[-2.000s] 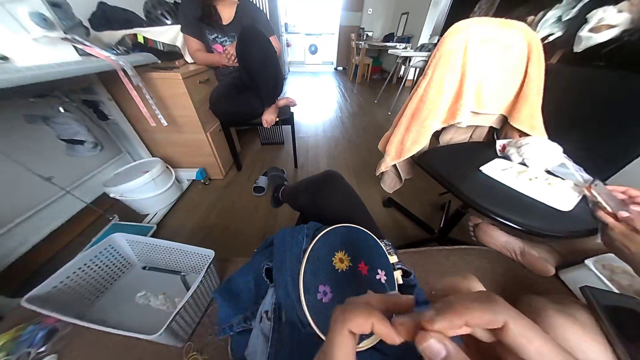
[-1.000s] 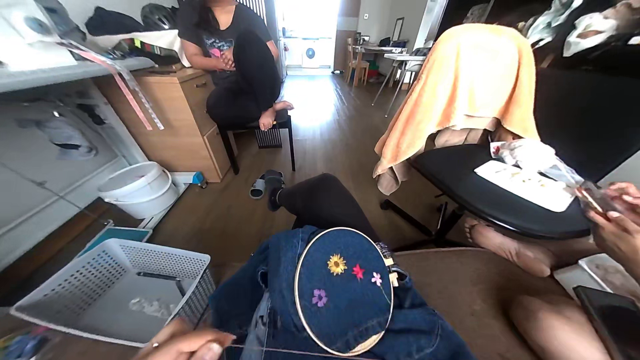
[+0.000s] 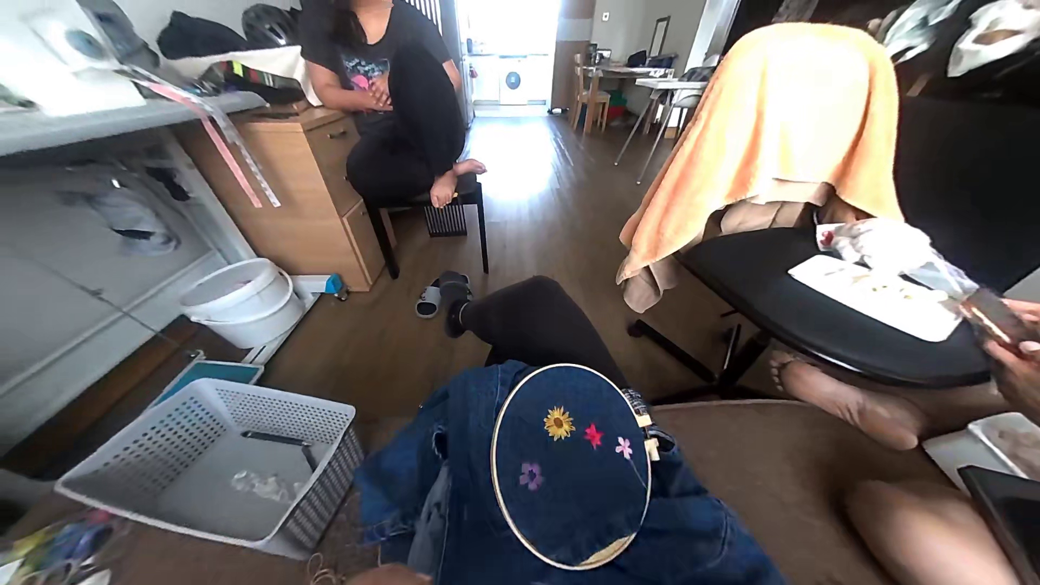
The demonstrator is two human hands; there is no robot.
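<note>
A wooden embroidery hoop (image 3: 492, 455) lies over blue denim cloth (image 3: 707, 520) on my lap. The denim inside it bears a yellow flower (image 3: 559, 423), a red flower (image 3: 593, 436), a pink flower (image 3: 624, 448) and a purple flower (image 3: 530, 476). A thin thread seems to run down from the pink flower. Only a sliver of my left hand (image 3: 390, 575) shows at the bottom edge, by the denim's lower left; its fingers and anything in them are hidden. My right hand is out of view.
A white plastic basket (image 3: 207, 532) with a dark tool stands left, beside thread skeins (image 3: 61, 540). A black chair (image 3: 821, 325) bears an orange towel (image 3: 796, 106) and a white tray (image 3: 877, 301). One person sits ahead; another's hands hold something at right.
Two seconds ago fingers were pinched together over the hoop's lower part. One second ago a hand was at the lower left with thread stretched rightward; it has since dropped almost out of view.
</note>
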